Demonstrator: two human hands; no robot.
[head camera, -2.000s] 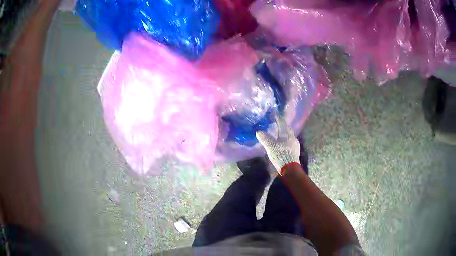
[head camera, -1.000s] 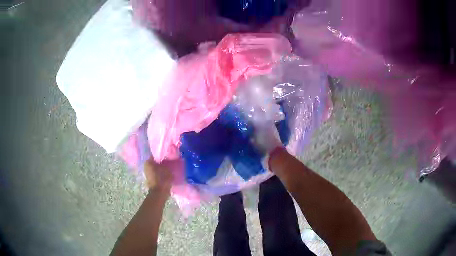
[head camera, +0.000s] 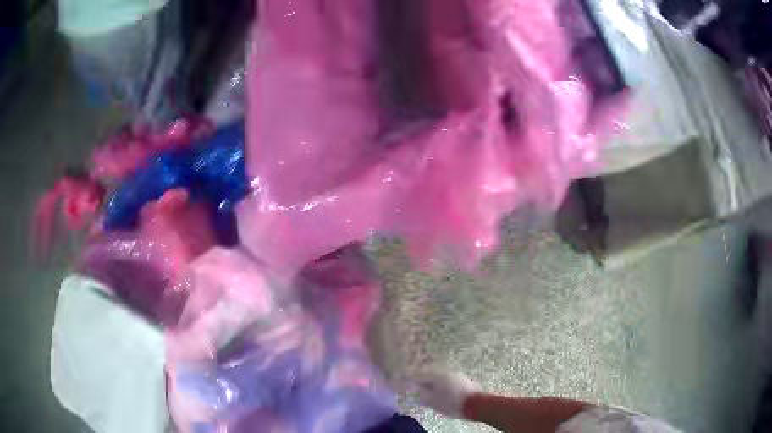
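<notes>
A large sack of loose pink film with blue inside (head camera: 254, 372) lies at the lower left, blurred. My right hand (head camera: 436, 391), in a white glove with a red cuff edge, is at the bottom, right of the sack, over the floor. It is too blurred to tell whether its fingers are apart or hold anything. My left hand is not in view. Large pink film bags (head camera: 339, 144) hang down at the upper middle, with dark shapes showing through them.
A white block or box (head camera: 110, 359) is at the lower left edge. Blue film (head camera: 173, 178) with pink scraps lies at the left. A brown-grey cardboard box (head camera: 656, 199) stands at the right beside clear sheeting (head camera: 703, 93). Speckled floor (head camera: 499, 330) shows between.
The view has swung up and to the right. The sack now sits lower left. My right hand has come out of the sack, and my left hand has left the picture.
</notes>
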